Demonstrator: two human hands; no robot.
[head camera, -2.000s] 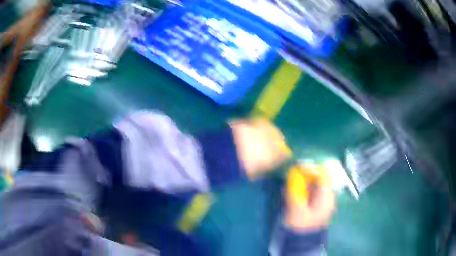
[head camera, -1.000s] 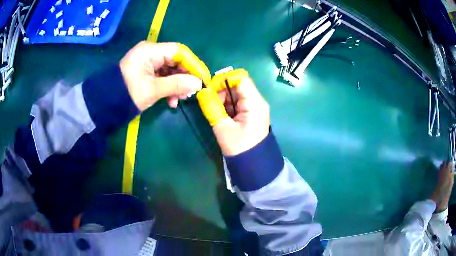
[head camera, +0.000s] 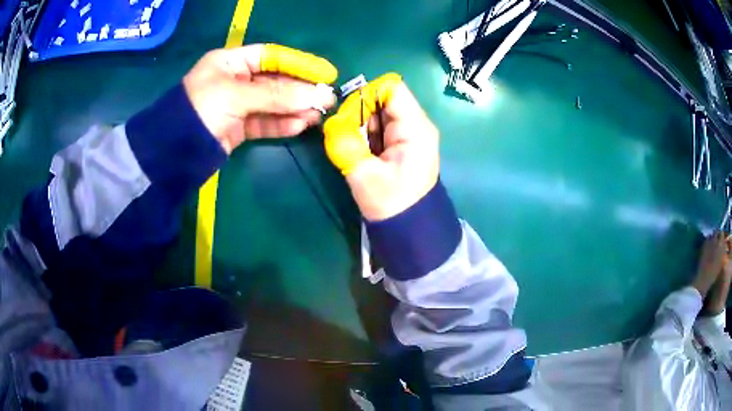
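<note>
My left hand (head camera: 261, 96), with a yellow finger cot on the forefinger, holds a small white connector housing (head camera: 324, 98) at its fingertips. My right hand (head camera: 385, 140), with yellow cots on thumb and forefinger, grips black lead wires (head camera: 380, 112) beside it. A small white piece (head camera: 353, 83) shows above the right fingertips. The fingertips of both hands nearly meet. A thin black wire hangs below the hands, and part of a white sleeved harness (head camera: 367, 255) shows beside my right cuff. Whether a wire end sits in the housing cannot be told.
A blue housing tray (head camera: 112, 50) with small white housings is at the upper left. White harnesses (head camera: 502, 52) with black wires lie by the dark rail (head camera: 634, 60). A yellow line (head camera: 207, 233) crosses the green bench. Another person's hand (head camera: 710, 261) is at the right edge.
The blurred view has steadied over the bench, and both hands are together. Since one second ago, my left forefinger has straightened and the hands sit slightly higher in the picture.
</note>
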